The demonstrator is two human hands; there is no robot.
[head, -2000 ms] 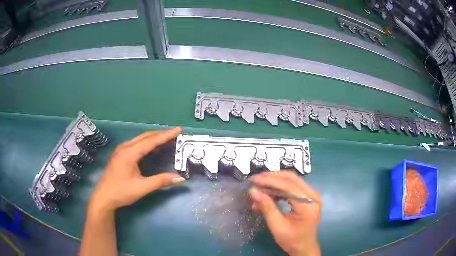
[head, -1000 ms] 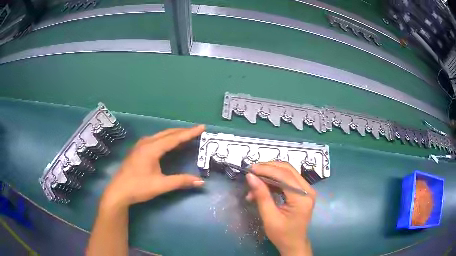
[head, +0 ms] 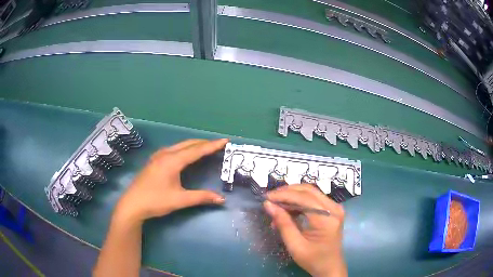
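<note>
A stack of four-station housings [head: 292,169] lies flat in front of me, its top one shining white. My left hand [head: 162,178] is at the stack's left end, thumb and fingers spread around that corner, holding nothing. My right hand [head: 311,224] holds thin grey tweezers [head: 302,208] like a pen, just below the front edge of the stack. The tweezer tip is blurred near the second lobe; whether it grips a piece I cannot tell. Tiny copper specks [head: 265,241] lie scattered on the mat below the stack, partly beside my right hand.
A side stack of housings [head: 89,159] stands at an angle at left. Placed housings [head: 330,130] run end to end behind, toward the right. A blue parts bin [head: 439,222] with copper-orange pieces is at right. Metal rails [head: 313,70] and an upright post [head: 204,30] are behind.
The view has shifted, so the bench items sit differently in the picture. The tweezers have moved from a seat near the stack's left end to below its front edge. My left hand stays beside the stack.
</note>
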